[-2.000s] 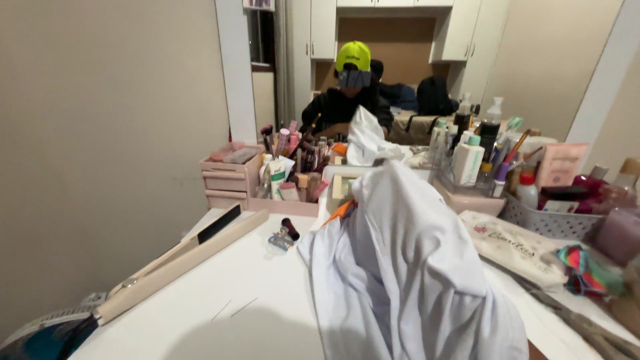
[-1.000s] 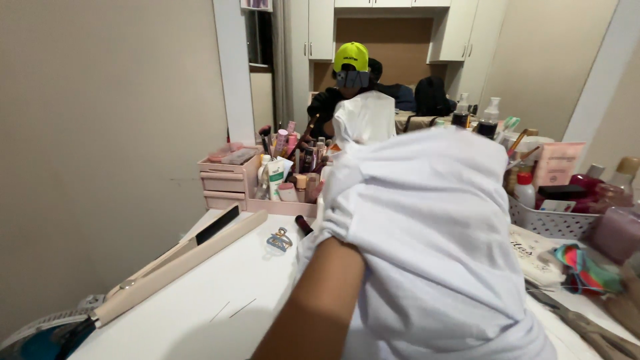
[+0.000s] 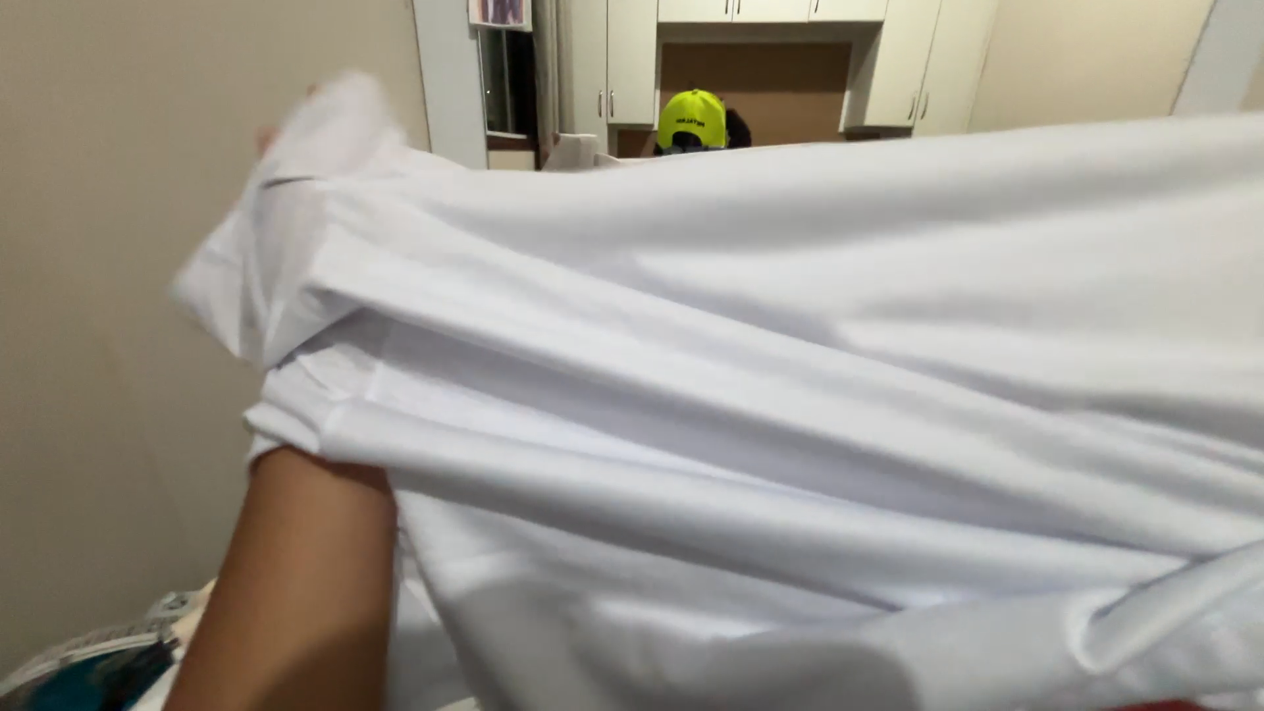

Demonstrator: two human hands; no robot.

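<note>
A large white cloth garment [image 3: 691, 395] is stretched across most of the head view, its folds running from upper left to lower right. My left forearm rises from the bottom left and goes into an opening of the garment. Of my left hand [image 3: 265, 138], only blurred fingertips show at the cloth's upper left end; the cloth covers the rest, so its grip cannot be told. My right hand is not seen.
Behind the cloth stands a mirror, which reflects white cabinets [image 3: 632, 69] and a person's yellow cap [image 3: 691, 118]. A beige wall [image 3: 118, 247] is on the left. Part of a teal item [image 3: 94, 681] shows at the bottom left. The cloth hides the tabletop.
My left arm has moved left and up inside the garment. The cloth, bunched over the table's middle earlier, is now spread wide and covers the cosmetics and the flat iron.
</note>
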